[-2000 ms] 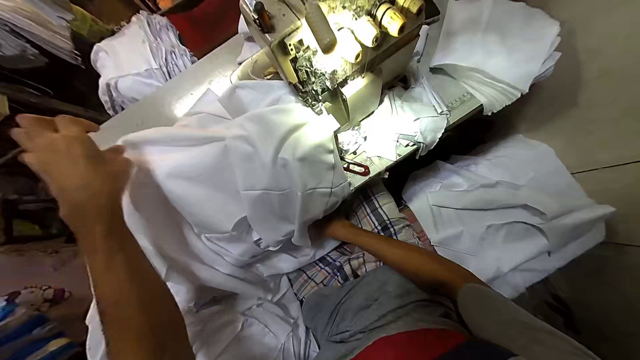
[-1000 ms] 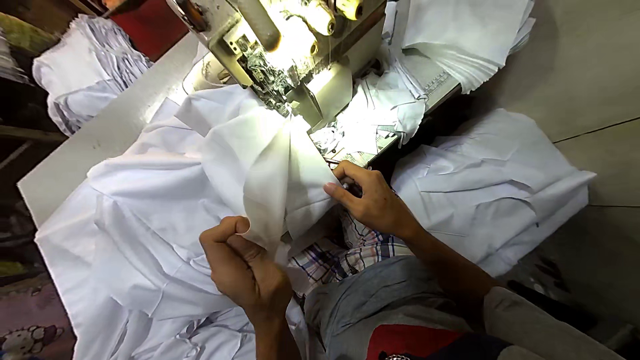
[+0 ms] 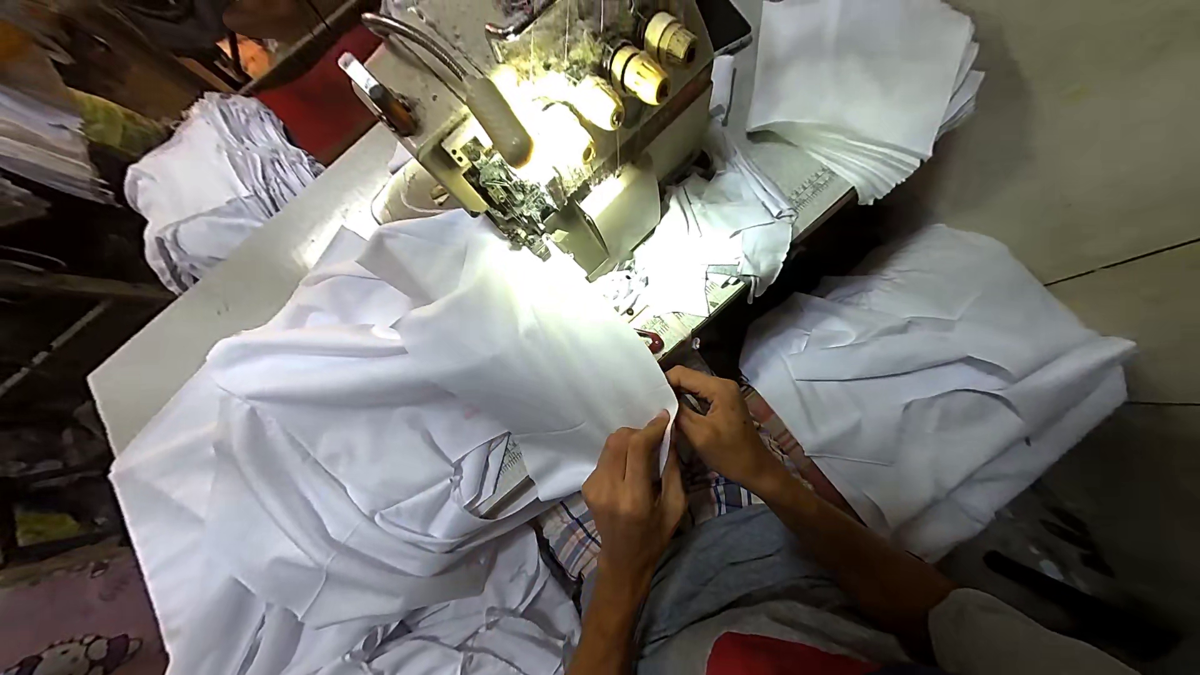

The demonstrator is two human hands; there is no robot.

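Observation:
White fabric [image 3: 375, 403] spreads over the sewing table and hangs over its near edge. Its far end lies at the needle area of an overlock sewing machine [image 3: 562, 122], under a bright lamp. My left hand [image 3: 633, 487] pinches the fabric's right edge between thumb and fingers. Just to the right, my right hand [image 3: 717, 422] grips the same edge, and the two hands nearly touch. Something dark shows between the right hand's fingers; what it is cannot be told. A small red-handled tool [image 3: 651, 340] lies at the table edge above the hands, partly covered.
White scraps [image 3: 722, 225] lie right of the machine, beside a stack of white cloth pieces [image 3: 862, 84]. More white fabric [image 3: 937, 375] is piled to the right, below table height. Another folded white stack [image 3: 220, 183] stands behind the table [image 3: 216, 291] at left.
My left hand was far left two seconds ago and has moved right, now beside my right hand at the fabric's edge. My right hand has come out from under the fabric.

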